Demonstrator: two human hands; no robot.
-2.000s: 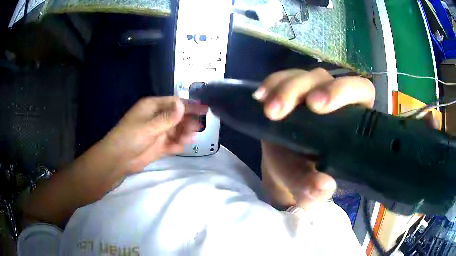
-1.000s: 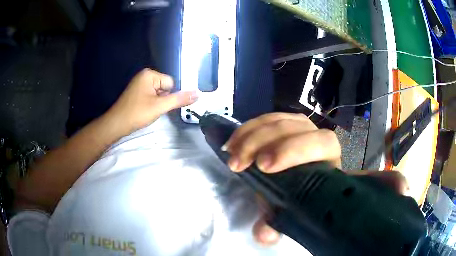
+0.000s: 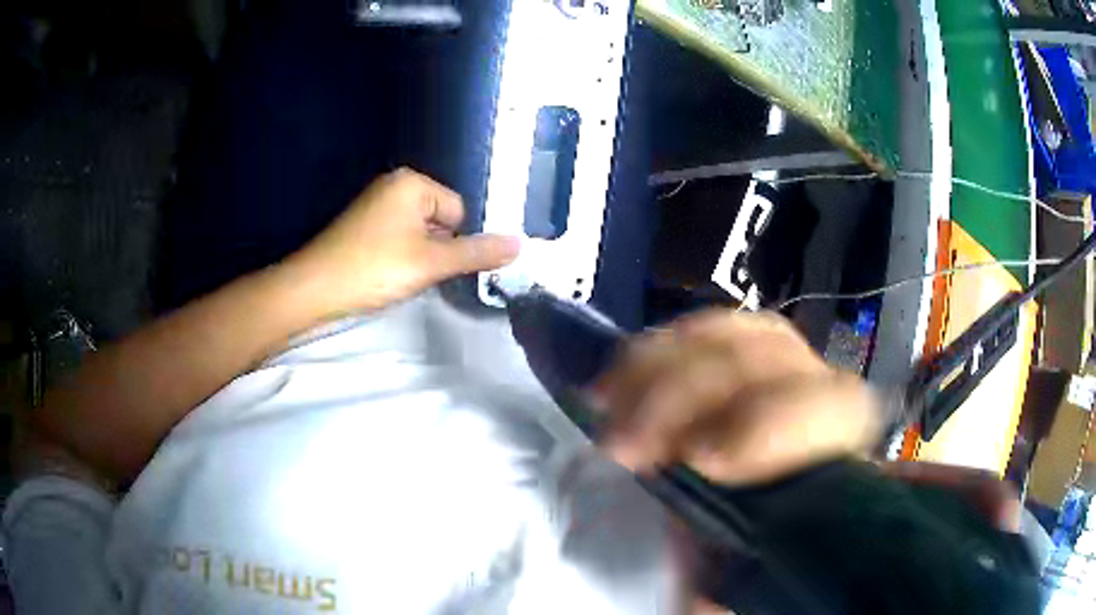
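Observation:
The long white metal mounting plate (image 3: 585, 156) with an oblong slot lies lengthwise in front of me, its rounded near end against my shirt. My left hand (image 3: 415, 246) grips the plate's left edge near that end, thumb on top beside the slot. My right hand (image 3: 745, 396), blurred, is closed around the dark electric screwdriver (image 3: 559, 342). The screwdriver's nose points at the small holes in the plate's near left corner. The tip is at or very near the surface; I cannot tell if it touches a screw.
The wrapped bench corner (image 3: 793, 72) is at the upper right, beside the green conveyor belt (image 3: 992, 132). A black panel (image 3: 962, 378) lies on an orange-edged surface at the right. Thin white cables cross there. Blue crates (image 3: 1064, 120) stand at the far right.
The screwdriver nose has gone from above the slot to the plate's near left corner. My left hand has moved from over the slot to the plate's left edge. The plate now tilts slightly in view.

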